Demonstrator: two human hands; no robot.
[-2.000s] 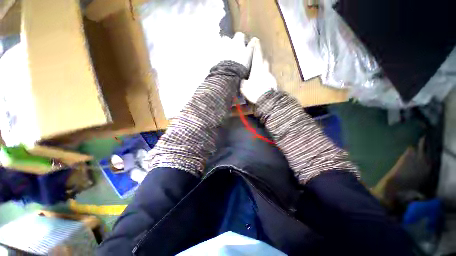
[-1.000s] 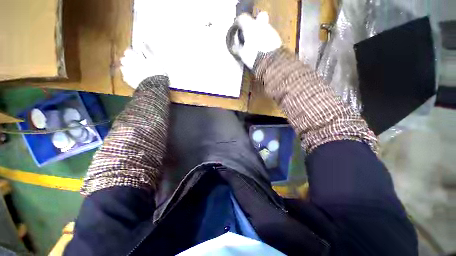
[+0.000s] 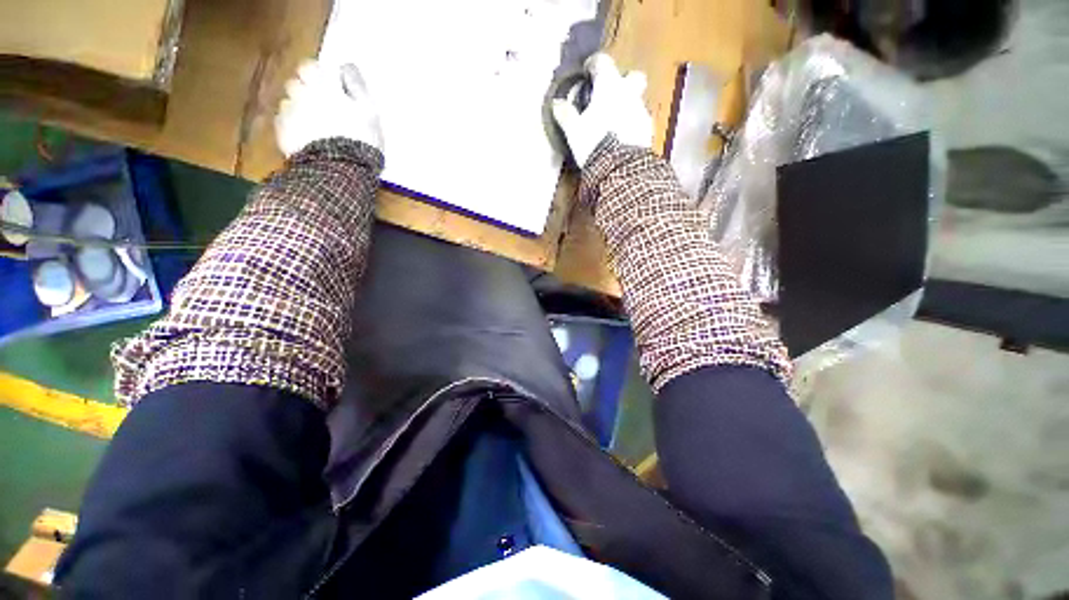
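A bright white metal panel (image 3: 463,117) lies on the wooden bench in front of me, with a thin dark near edge and a few small dark marks. My left hand (image 3: 329,108), in a white glove, rests at the panel's left edge; its fingers are partly washed out, and whether it grips the edge is unclear. My right hand (image 3: 607,108), also gloved, is at the panel's right edge and holds a dark curved abrasive pad (image 3: 565,103) between thumb and fingers.
A cardboard carton (image 3: 88,35) stands at the upper left. Blue bins with pale discs (image 3: 82,258) sit on the green floor below the bench. A narrow metal strip (image 3: 694,115), crinkled plastic film (image 3: 821,94) and a black square sheet (image 3: 853,234) lie to the right.
Both hands were together at the panel's right side, then moved apart to its two edges. The dark pad has come into view in my right hand. The camera view has shifted and turned.
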